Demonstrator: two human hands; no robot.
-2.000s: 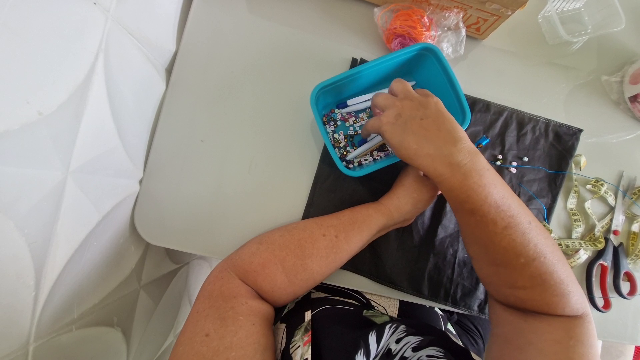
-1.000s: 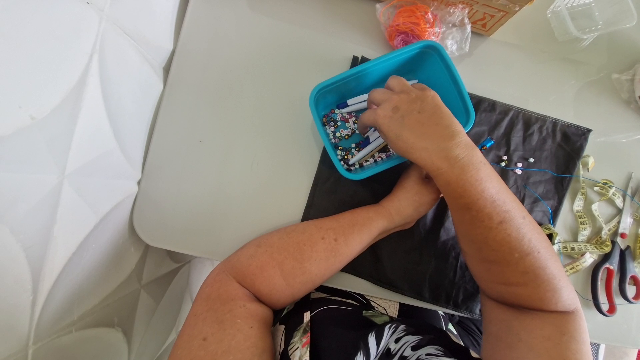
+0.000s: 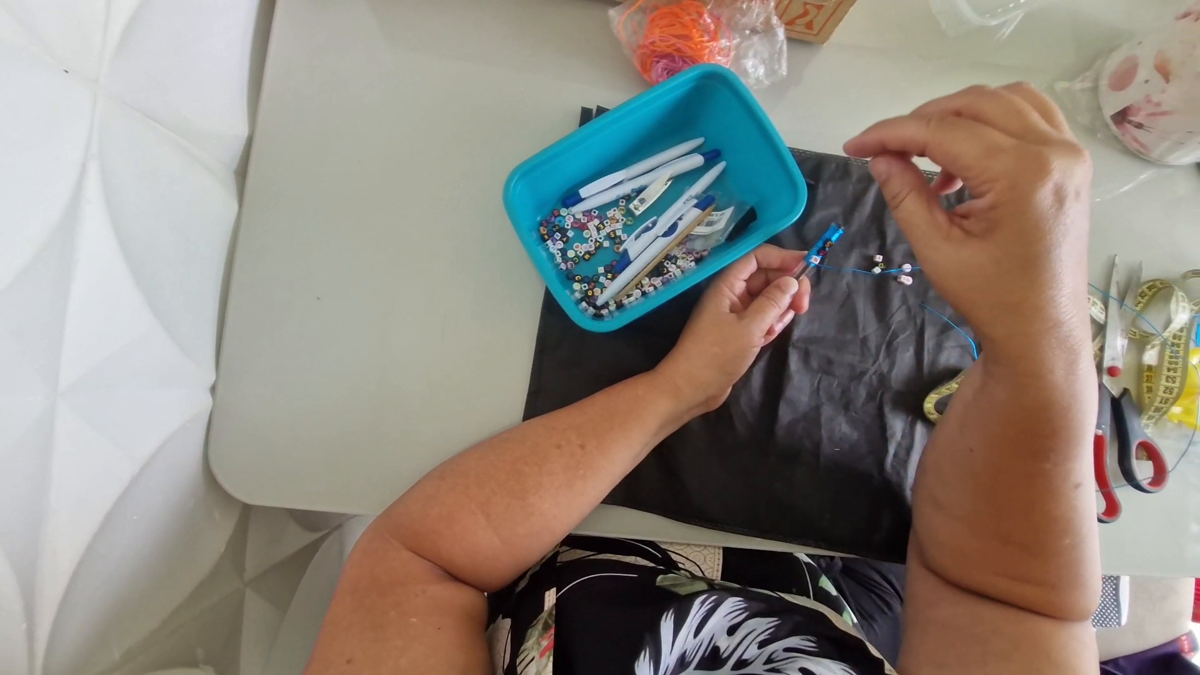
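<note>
My left hand (image 3: 750, 314) pinches a slim pen-like item with blue cord and beads wound at its tip (image 3: 825, 246), just off the lower right side of the turquoise plastic container (image 3: 783, 220). White and blue pens (image 3: 647, 173) and small mixed beads (image 3: 586, 230) lie inside that container. My right hand (image 3: 994, 178) is raised at the upper right, thumb and forefinger nearly together; whether something thin is between them cannot be made out. Several loose white beads (image 3: 905, 274) lie by the blue cord (image 3: 848, 269) on the black cloth (image 3: 816, 403), between the two hands.
Red-and-black handled scissors (image 3: 1139, 445) and a yellow measuring tape (image 3: 1162, 366) lie at the right. Behind the container are a bag of orange cord (image 3: 680, 42) and a cardboard box (image 3: 817, 17). A round patterned item (image 3: 1153, 94) stands at the upper right.
My right hand has left the turquoise container and moved right, up over the black cloth. My left hand, earlier partly hidden under the right arm, now shows with the beaded item.
</note>
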